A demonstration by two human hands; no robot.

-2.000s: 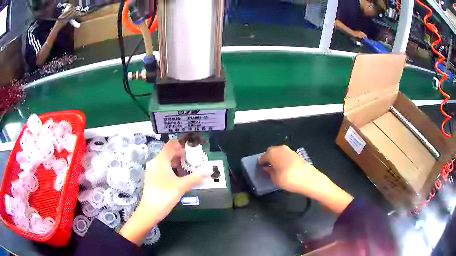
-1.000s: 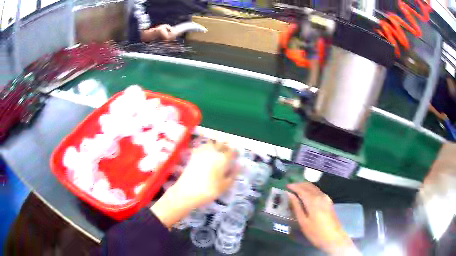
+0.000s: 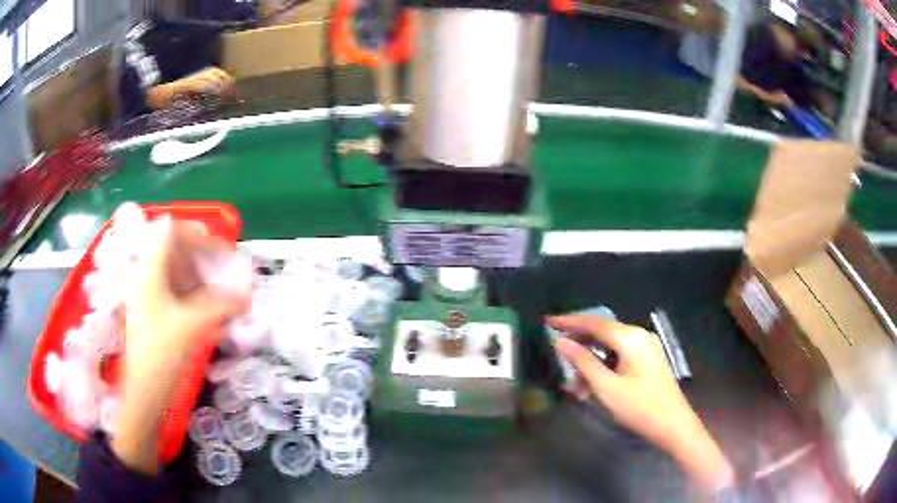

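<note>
My left hand (image 3: 162, 329), blurred, is over the right side of the red plastic basket (image 3: 228, 222). A translucent white gear (image 3: 226, 272) shows blurred between its thumb and fingers. White gears fill much of the basket, and a loose pile of gears (image 3: 339, 405) lies to its right. The press nest (image 3: 452, 346) has no gear on its brass-coloured post. The pale press ram (image 3: 457, 279) is above it. My right hand (image 3: 639, 381) is bent over the grey-blue press switch (image 3: 596, 312), partly hiding it. Its thumb and fingers are apart, and I see nothing held.
A short silver-and-black tube (image 3: 672, 344) lies right of the switch. An open cardboard box (image 3: 769, 314) stands at the right. The green conveyor belt (image 3: 629, 182) runs behind the press and carries a white curved part (image 3: 189, 146). Other workers' hands show beyond it.
The view has swung back right since one second ago. My left hand has moved from the gear pile to over the basket. My right hand has moved from beside the nest to the switch.
</note>
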